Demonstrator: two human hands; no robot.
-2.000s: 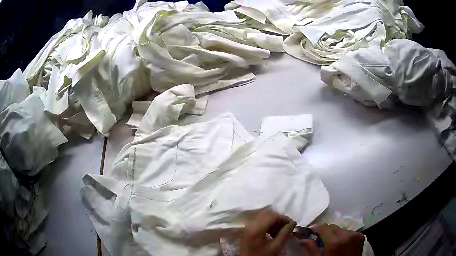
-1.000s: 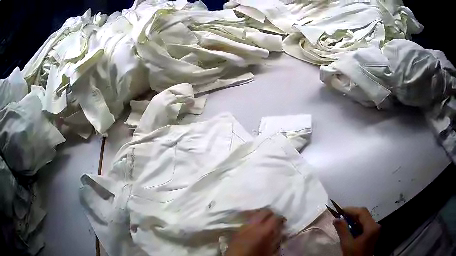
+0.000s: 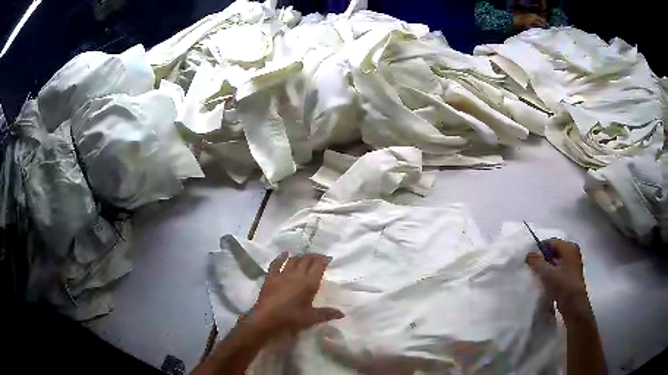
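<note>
The off-white garment [image 3: 417, 256] lies spread and wrinkled on the table in front of me, with stitched seams across it. My left hand [image 3: 297, 289] rests on the garment's left part, palm down with fingers apart, holding nothing that I can see. My right hand [image 3: 560, 267] is at the garment's right edge and is closed around the snips [image 3: 543, 247]. The blades point up and left. Whether the right fingers also grip cloth is hidden.
A large heap of off-white garments [image 3: 329, 88] runs along the back of the white table [image 3: 165, 256]. Bundled garments [image 3: 132, 146] stand at the left, and another pile [image 3: 586, 80] at the back right. A brown joint line crosses the table's left side.
The view has shifted left, so things sit further right. My left hand has moved to the garment's left part and opened flat. My right hand has moved up along the right edge with the snips.
</note>
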